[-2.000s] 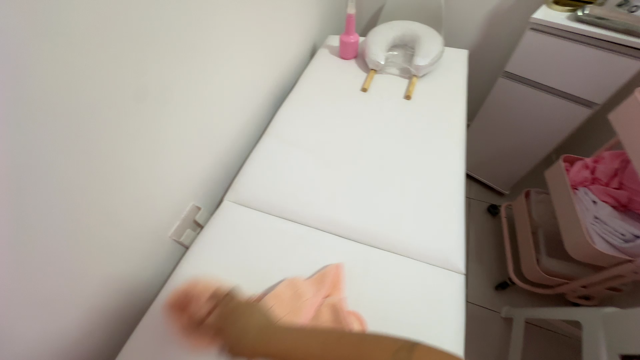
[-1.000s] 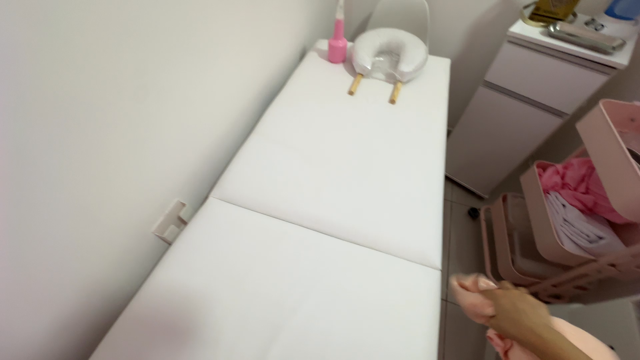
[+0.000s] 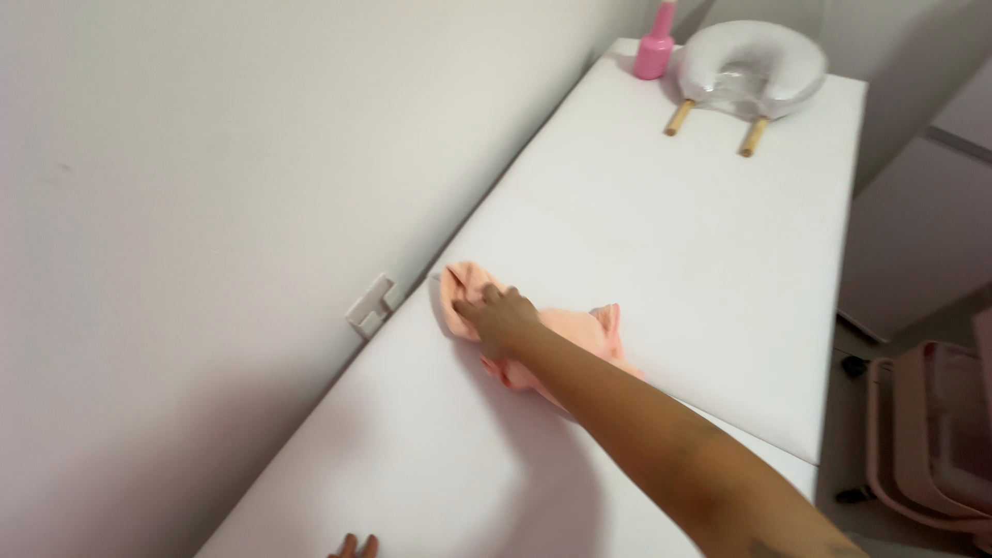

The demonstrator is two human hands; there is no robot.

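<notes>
My right hand (image 3: 500, 316) reaches in from the lower right and grips a peach-coloured cloth (image 3: 570, 329), pressing it on the white padded massage table (image 3: 659, 248) at the seam, near the wall side. The cloth lies bunched, partly beneath my wrist and forearm. Only some fingertips of my left hand (image 3: 356, 546) show at the bottom edge, over the lower part of the table; whether that hand holds anything cannot be seen.
A pink bottle (image 3: 656, 56) and a plastic-covered face cradle (image 3: 756, 66) with two wooden pegs stand at the far end. A wall socket (image 3: 372, 306) is beside the left edge. A pink wheeled trolley (image 3: 891, 434) and a white cabinet (image 3: 914, 232) are at right.
My right hand with the cloth has moved from beyond the table's right edge across to its wall side. My left fingertips have come into view at the bottom.
</notes>
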